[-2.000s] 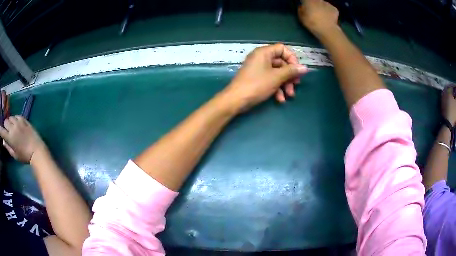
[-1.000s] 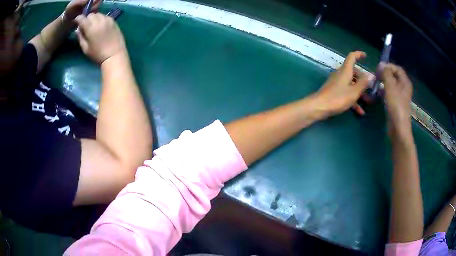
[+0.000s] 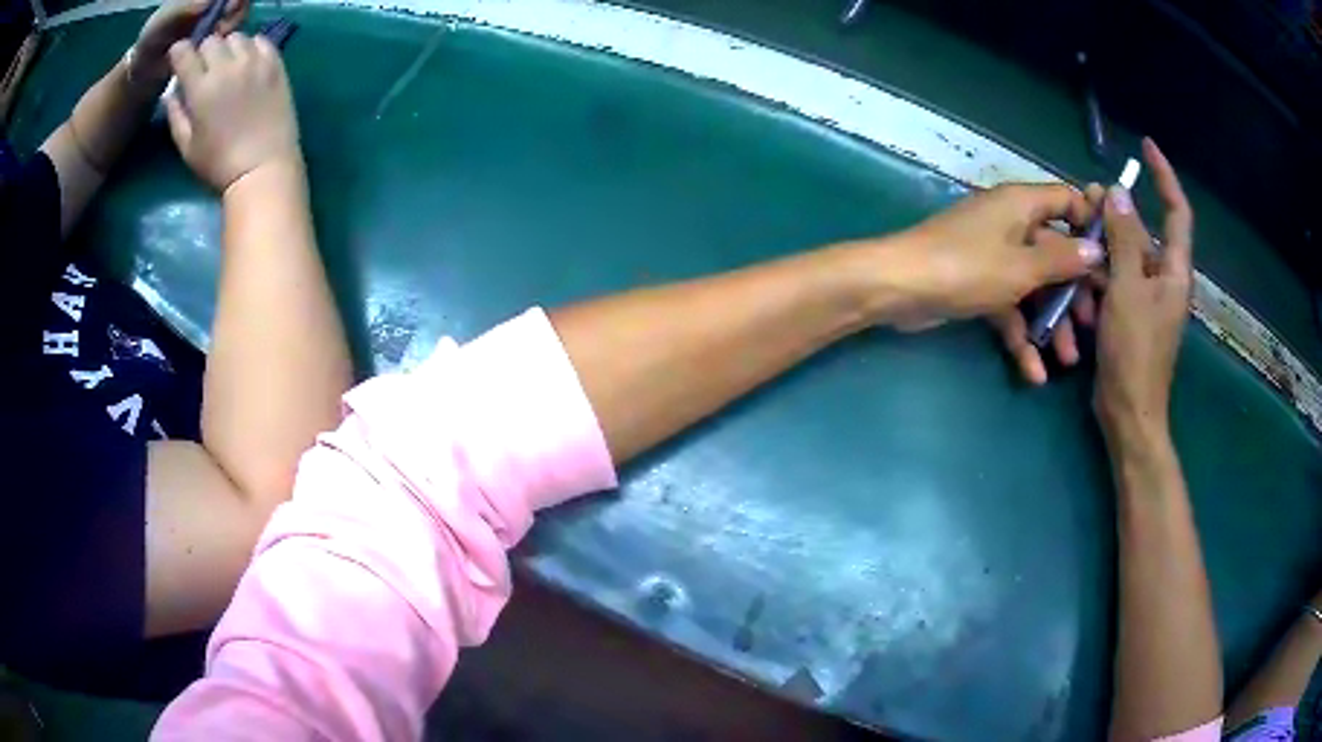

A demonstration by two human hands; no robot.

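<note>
A slim dark pen (image 3: 1056,307) with a short white upper end is held slantwise between my two hands, above the table near the white rail. My left hand (image 3: 1000,258) grips the pen's dark barrel between thumb and fingers, its lower end sticking out below. My right hand (image 3: 1141,268) holds the upper part near the white end, thumb on it and one finger stretched upward. The fingers hide part of the barrel.
The green worktable (image 3: 696,420) curves in front, edged by a chipped white rail (image 3: 812,99). Beyond it the dark conveyor carries loose pens (image 3: 1095,123). At left a person in a dark shirt (image 3: 87,435) holds a pen. Another person's arm (image 3: 1283,660) shows at the lower right edge.
From reaching over the belt, my right hand has come back with a pen, and both hands now hold it, lower and more slanted. The view has swung round, showing more of the left neighbour.
</note>
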